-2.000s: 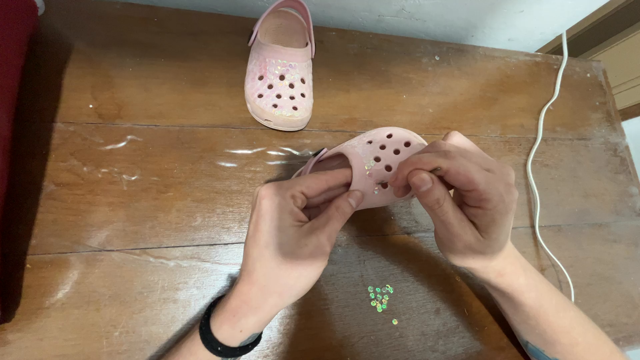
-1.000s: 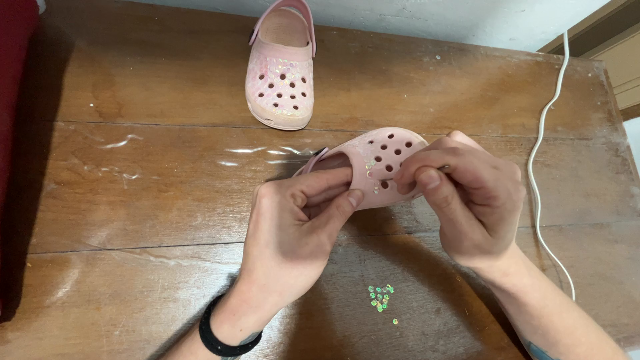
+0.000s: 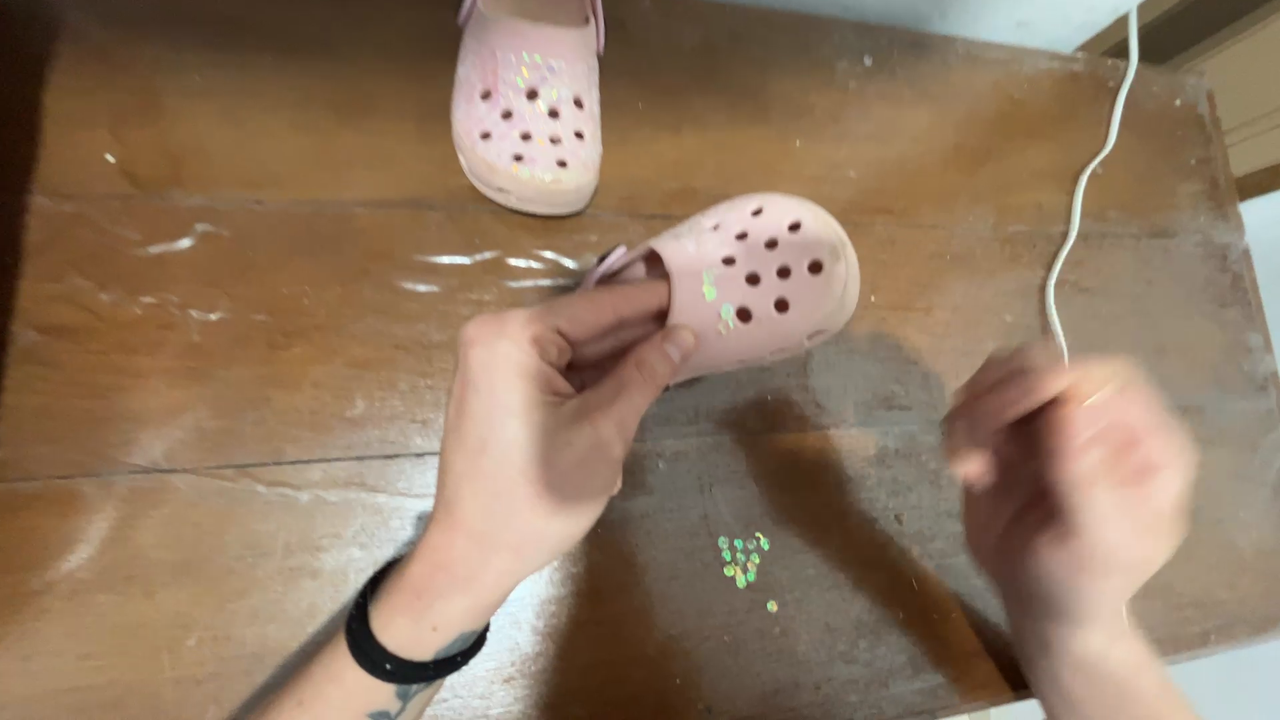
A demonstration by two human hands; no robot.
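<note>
My left hand grips a pink foam clog by its opening, fingers inside and thumb on the outer edge. Several shiny iridescent sequins lie on the clog's upper near the opening. My right hand is blurred, off to the right of the clog, its fingers curled; a thin bright line shows at its fingers, possibly a thread or needle. A small group of green iridescent sequins lies on the wooden table below the clog, with one a little apart.
A second pink clog with shiny decoration stands at the back of the wooden table. A white cable runs down the right side, passing behind my right hand. A pale wall borders the back edge.
My right hand has moved away from the clog, to the right and down. My left hand still holds the clog.
</note>
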